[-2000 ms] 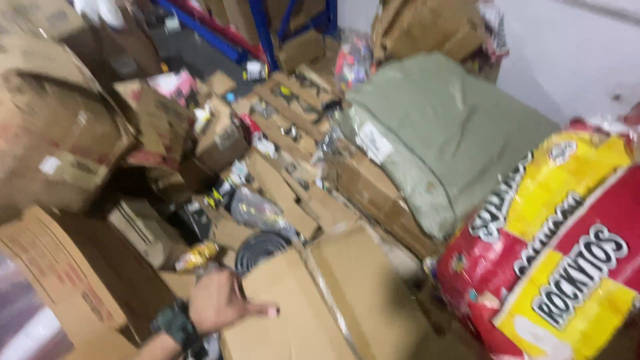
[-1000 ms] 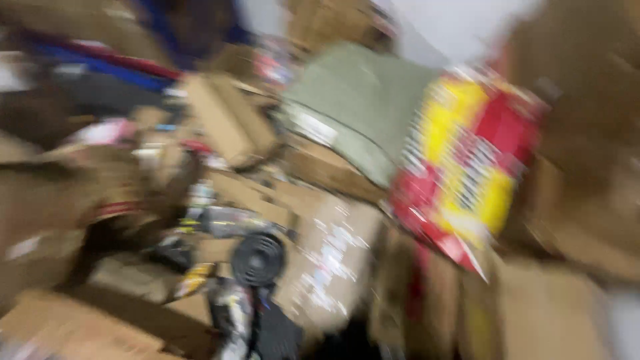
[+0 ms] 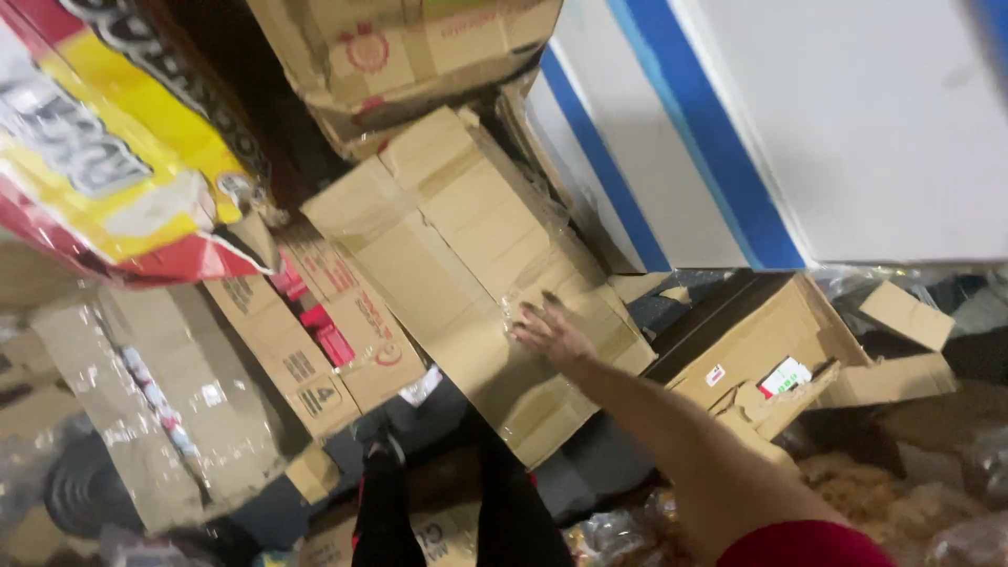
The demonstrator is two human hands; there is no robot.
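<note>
My right hand (image 3: pixel 555 335) rests, fingers spread, on the top of a taped brown cardboard box (image 3: pixel 465 268) in the middle of the view. Its arm comes in from the lower right, from a red sleeve. The box lies at a slant, with creases and clear tape across its flaps. Left of it is a printed cardboard box (image 3: pixel 354 331) with red packs showing through its openings. My left hand is not in view.
A red and yellow snack bag (image 3: pixel 118 157) fills the upper left. A worn box (image 3: pixel 425 55) stands behind, beside a large white and blue carton (image 3: pixel 756 134). A torn open box (image 3: pixel 756 354) lies at right, a taped box (image 3: pixel 181 402) at left, plastic-wrapped goods (image 3: pixel 622 535) below.
The view has swung far to the right. My right hand now touches a box and the white and blue carton shows. The hand with a dark wristband, seen two seconds ago, is out of view.
</note>
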